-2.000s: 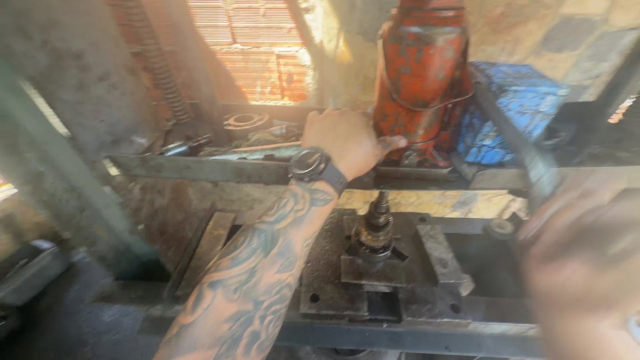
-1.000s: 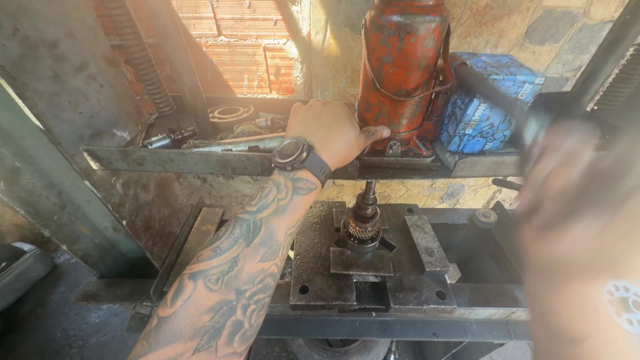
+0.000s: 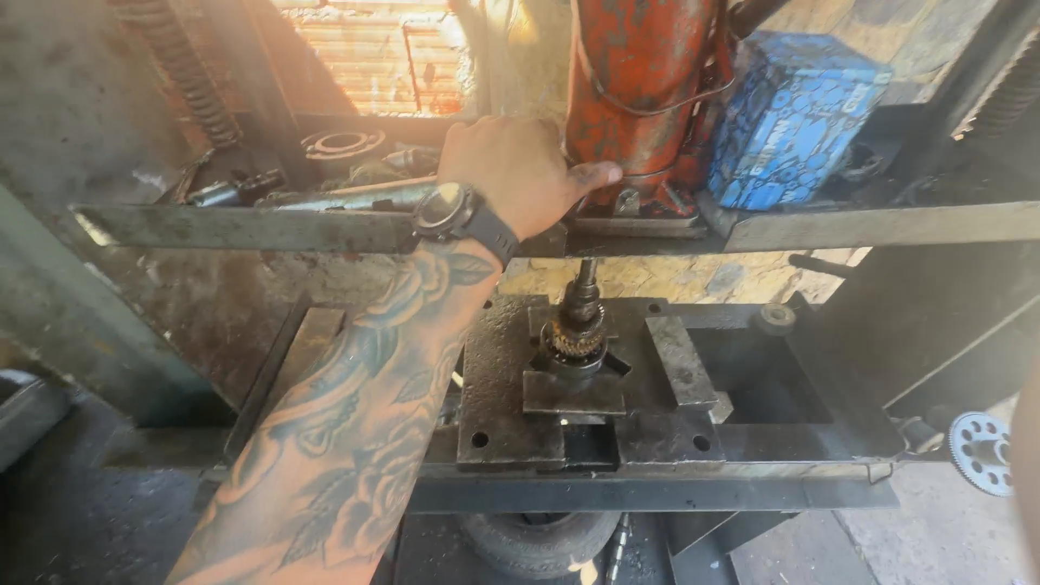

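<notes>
My left hand (image 3: 520,175), with a watch at the wrist, lies palm down on the press's upper crossbeam. Its thumb touches the base of the red bottle jack (image 3: 642,97); the other fingers are hidden behind the hand. Below the jack, a shaft with a gear (image 3: 578,329) stands upright between dark steel plates (image 3: 512,406) on the lower bed. A narrow rod (image 3: 588,272) meets its top. A lever (image 3: 756,15) slopes up from the jack and out of view. My right hand is out of view; only a blurred strip of arm shows at the right edge.
A blue patterned box (image 3: 800,122) stands right of the jack. Rings (image 3: 343,145) and metal parts lie on the crossbeam at left. A loose steel bar (image 3: 681,361) sits on the plates. A tyre (image 3: 540,540) is below the bed, a toothed disc (image 3: 979,453) at lower right.
My right hand, blurred at the lever on the right in the earlier frames, has gone out of view. My left hand stays beside the jack, and the view has moved closer.
</notes>
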